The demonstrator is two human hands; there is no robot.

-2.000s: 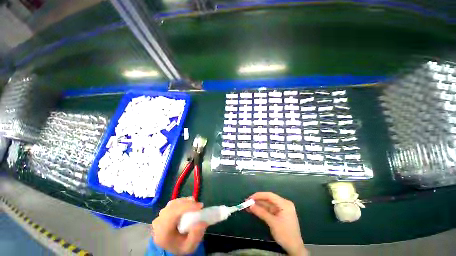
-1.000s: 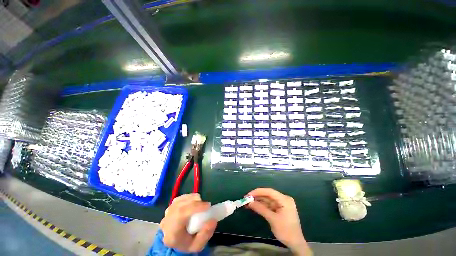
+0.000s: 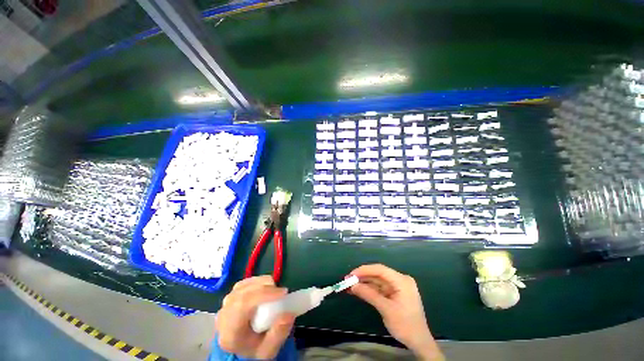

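Observation:
My left hand [image 3: 248, 319] is closed around a white squeeze bottle [image 3: 288, 309], whose narrow tip points right. My right hand [image 3: 392, 302] holds a small white unit [image 3: 347, 283] at its fingertips. The bottle's tip is at the left end of the unit; whether they touch is too small to tell. My right fingertips partly hide the unit. Both hands are above the front edge of the green bench.
Red-handled pliers [image 3: 277, 233] lie beyond my left hand. A blue bin [image 3: 136, 241] of white covers is left, a clear tray [image 3: 305, 229] of white pieces centre. A cream wrapped mallet head [image 3: 497, 280] lies right. Clear trays are stacked far right [image 3: 600, 169]; others [image 3: 99, 211] lie left.
The bottle moved right towards the unit, then back a little left with my left hand. My right hand still holds the unit in nearly the same place. The view shifted slightly.

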